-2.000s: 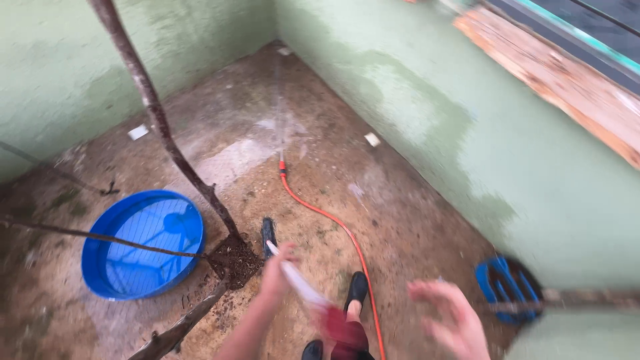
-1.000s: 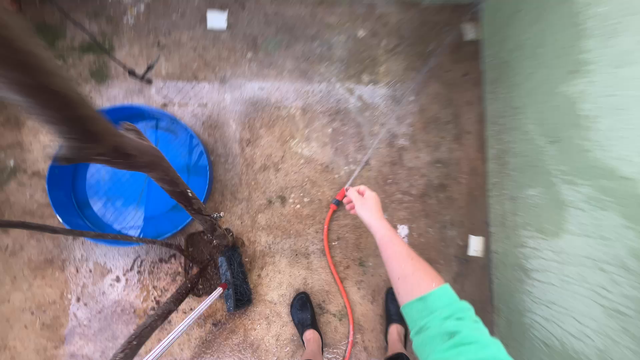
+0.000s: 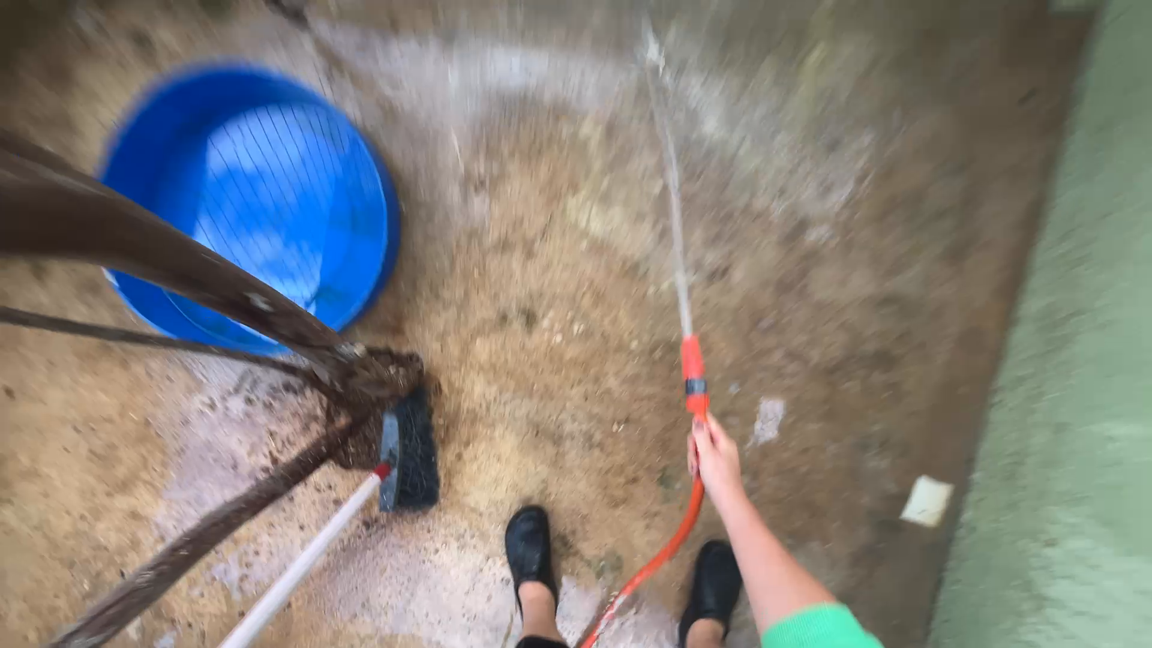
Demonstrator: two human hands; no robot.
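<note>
My right hand (image 3: pixel 717 457) grips an orange garden hose (image 3: pixel 661 555) just behind its red nozzle (image 3: pixel 692 373). A jet of water (image 3: pixel 673 198) shoots from the nozzle toward the top of the view and strikes the dirty floor. My left hand is out of view. At the lower left a broom (image 3: pixel 409 450) with dark bristles and a white handle rests its head against the base of the branches; the handle runs out of the bottom edge.
A round blue tub (image 3: pixel 389 216) holding water stands at the upper left, behind a thick brown branch (image 3: pixel 180 261). A green wall (image 3: pixel 1053 378) borders the right side. A white square piece (image 3: pixel 927 501) lies near it. Black shoes (image 3: pixel 529 544) are below.
My right hand, empty two seconds ago, has taken hold of the hose, which then lay on the floor. The broom now has its head by the branches. The view has tilted down.
</note>
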